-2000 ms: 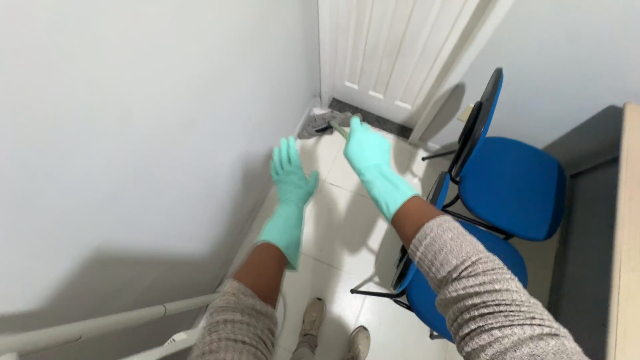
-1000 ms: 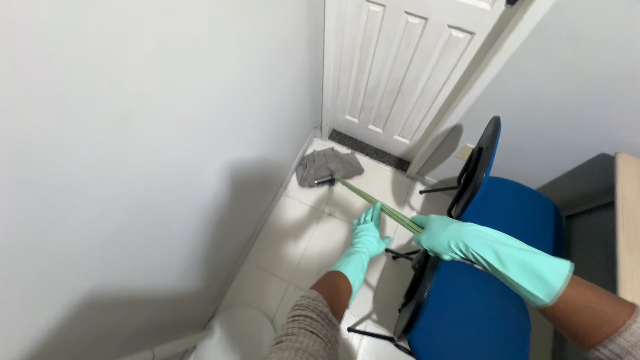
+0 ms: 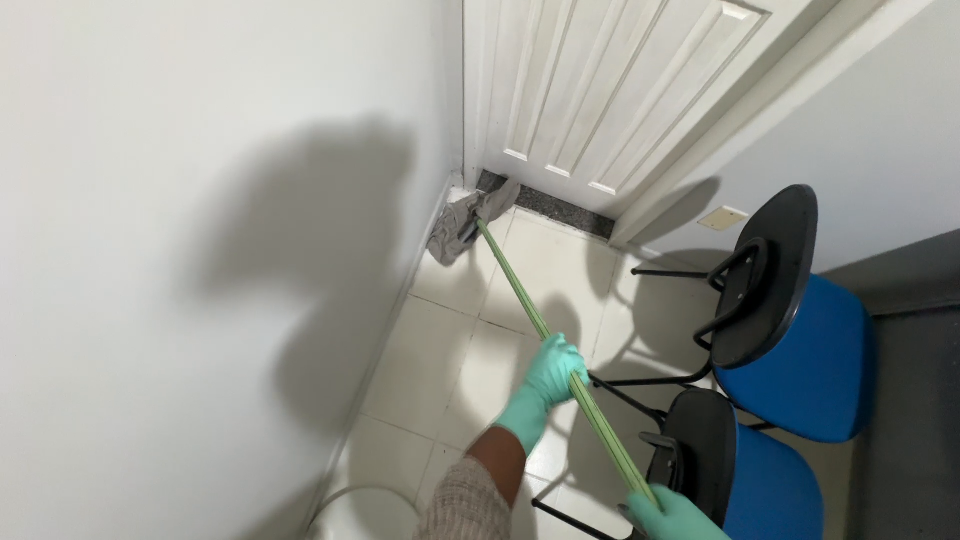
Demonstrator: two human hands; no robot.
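Observation:
Both my hands wear mint-green rubber gloves and grip one long green pole (image 3: 517, 281). My left hand (image 3: 556, 369) is closed around the middle of the pole. Lower right, near the bottom edge, my right hand (image 3: 667, 511) holds it closer to the upper end, partly cut off by the frame. At the pole's far end a grey cloth (image 3: 450, 229) is draped over a dark head, which is mostly hidden. The cloth lies on the tiled floor in the corner by the door, with one flap on the dark speckled threshold (image 3: 566, 210).
A white panelled door (image 3: 585, 90) stands ahead, with a pale wall (image 3: 187, 150) on the left. Two blue chairs with black backs (image 3: 772, 277) are at the right, their legs reaching toward the pole. A round white object (image 3: 364, 514) is at the bottom; a dark grey panel (image 3: 911, 405) stands far right.
My left hand, open beside the pole a second ago, is now closed around it. The cloth has moved closer into the corner and onto the threshold. My right hand sits lower in view.

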